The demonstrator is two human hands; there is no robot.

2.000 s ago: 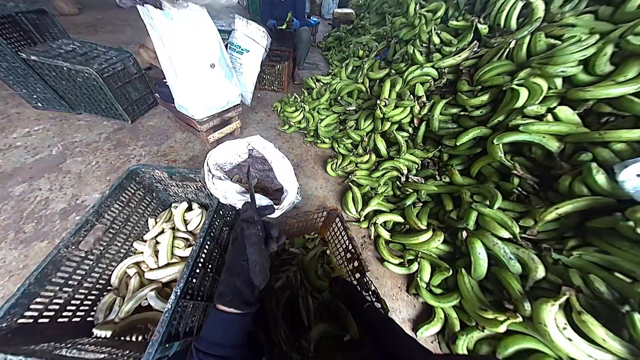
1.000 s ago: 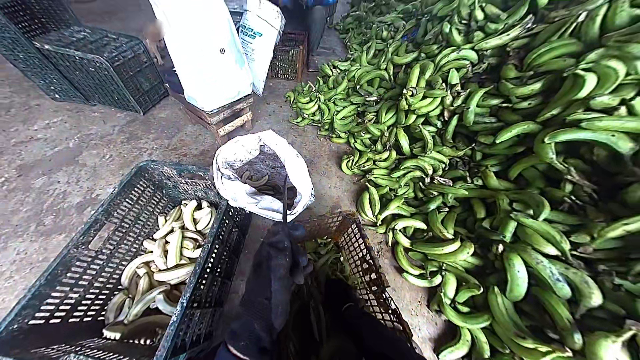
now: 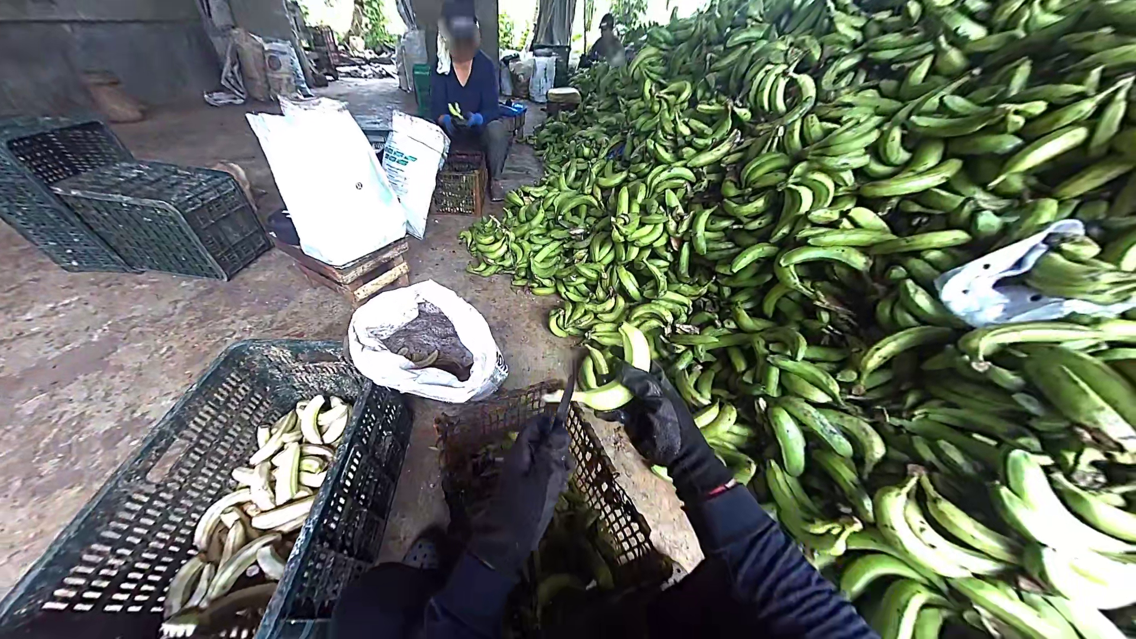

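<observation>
My left hand point(image 3: 531, 470), in a dark glove, is closed around a knife point(image 3: 566, 395) whose blade points up. To its right my right hand point(image 3: 655, 417), gloved too, grips green plantains point(image 3: 612, 395), one standing upright and one lying across toward the blade. Both hands are above a brown plastic crate point(image 3: 612, 484) that holds green peels. Peeled plantains point(image 3: 284, 479) lie in a dark green crate point(image 3: 355, 470) on the left. A white sack point(image 3: 479, 342) with its mouth open and dark contents stands beyond the crates.
A large heap of green plantains point(image 3: 799, 222) fills the right side, with a plastic bag point(image 3: 1003, 284) on it. White sacks point(image 3: 337, 186) rest on a wooden crate point(image 3: 382, 271). More green crates point(image 3: 169, 213) stand at the left. A person point(image 3: 466, 98) sits at the back.
My right hand has moved out from low over the brown crate to the right and now has plantains in it. The view has tilted up, bringing the seated person into sight.
</observation>
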